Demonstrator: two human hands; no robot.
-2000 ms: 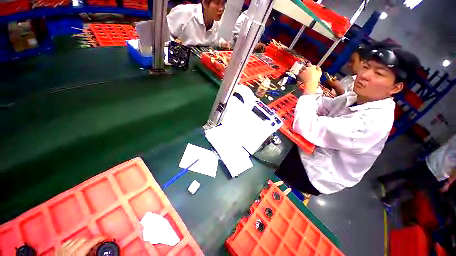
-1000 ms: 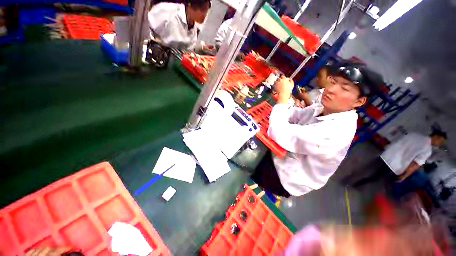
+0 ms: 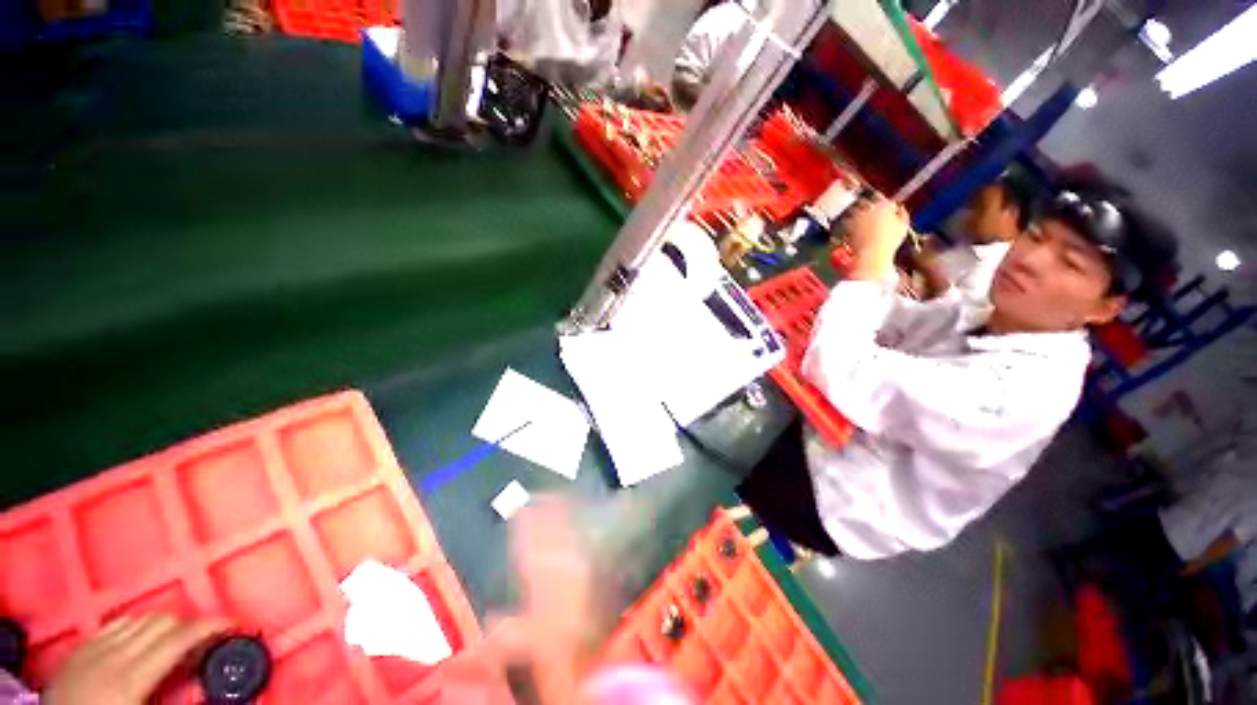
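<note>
My left hand (image 3: 121,664) is at the bottom left, cut off by the edge, over the orange-red tray (image 3: 200,471). Its fingertips are beside a black round watch head (image 3: 234,669); whether they grip it is unclear. Another watch head (image 3: 11,643) shows at the left edge. A white cloth or paper wad (image 3: 393,613) lies on the tray's right part. My right hand (image 3: 552,592) is strongly blurred between the two trays, with a pinkish sleeve; its grip cannot be made out.
A second red tray (image 3: 751,627) at the lower right holds small dark pieces. White papers (image 3: 620,413), a blue pen (image 3: 459,468), a slip (image 3: 535,420) and a white block (image 3: 510,499) lie on the green bench. A metal post (image 3: 689,165) and a worker in white stand beyond.
My right hand has come from the lower right, across the second tray, to the gap between the trays. The view has shifted, showing more of my left hand. The cloth wad stays on the tray.
</note>
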